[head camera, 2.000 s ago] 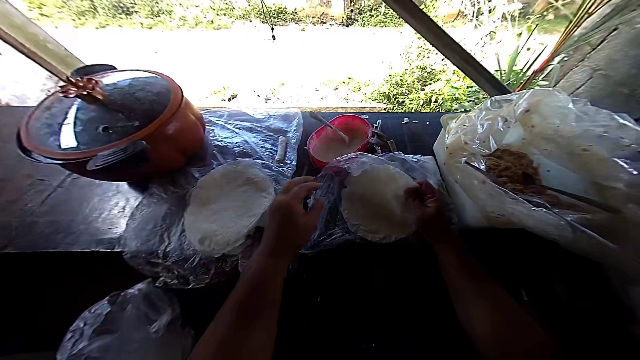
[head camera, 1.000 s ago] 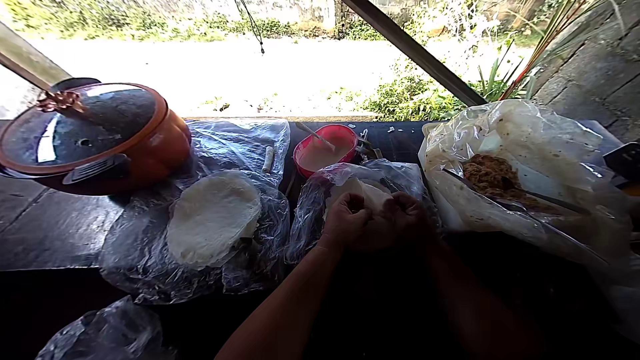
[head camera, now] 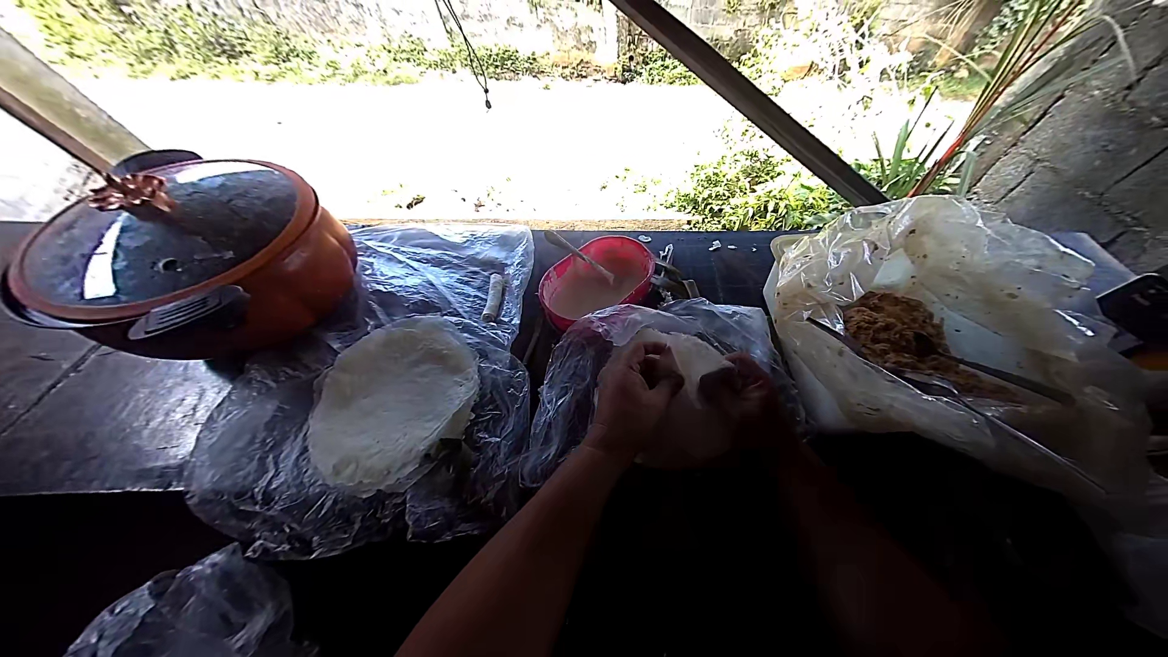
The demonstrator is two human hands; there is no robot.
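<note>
A thin round white wrapper sheet (head camera: 684, 424) lies on clear plastic at the centre. My left hand (head camera: 636, 388) pinches it near its upper left part, and my right hand (head camera: 744, 392) has its fingers on the upper right part, in deep shade. Behind them stands a red bowl (head camera: 550, 294) of pale, thick liquid with a spoon (head camera: 579, 255) in it. To the left, a stack of round white wrapper sheets (head camera: 392, 401) rests on plastic. On the right, a brown shredded filling (head camera: 894, 330) with utensils lies in a plastic-lined container.
An orange pot (head camera: 310, 274) with a glass lid stands at the back left. A small pale roll (head camera: 494, 297) lies on plastic sheeting (head camera: 438, 251) beside it. A crumpled plastic bag (head camera: 196, 607) is at the lower left. A dark diagonal post (head camera: 748, 100) crosses behind the table.
Two seconds ago my hands were at opposite sides of the central sheet; now they are close together over its upper part. The sheet's far edge looks folded or lifted. The view has shifted slightly.
</note>
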